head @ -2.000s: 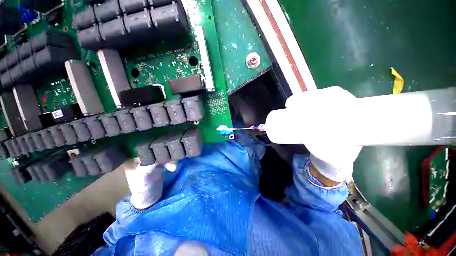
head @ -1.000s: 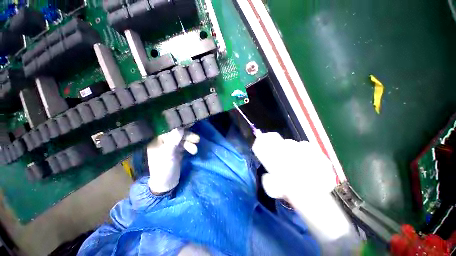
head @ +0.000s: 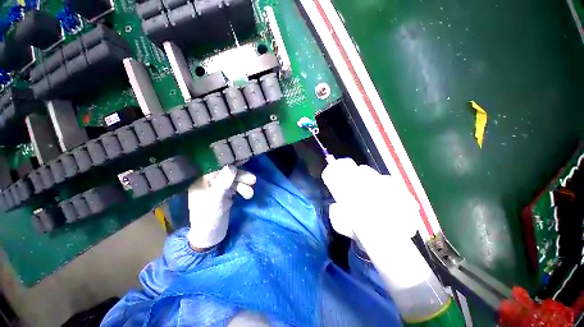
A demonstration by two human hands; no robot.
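Note:
The green power circuit board (head: 186,139) fills the upper left, with rows of dark grey blocks (head: 246,144). My right hand (head: 371,199), in a white glove, is closed around the white glue syringe (head: 406,281). The syringe's thin needle (head: 321,144) points up and left, its tip at the small blue component with white material (head: 307,124) near the board's corner. Whether the tip touches cannot be told. My left hand (head: 211,207), in a white glove, is at the board's near edge, fingers partly curled; its contact with the edge is unclear.
A white rail with a red stripe (head: 365,89) runs beside the board's right side. Beyond it is a green surface with a yellow scrap (head: 478,124). Another green board (head: 549,223) is at far right, and a red object (head: 535,309) at bottom right. A metal bracket (head: 443,250) ends the rail.
The syringe has swung from nearly horizontal to a steep slant, and its needle tip has moved up to the blue component over the last second. The board appears higher in view than two seconds ago.

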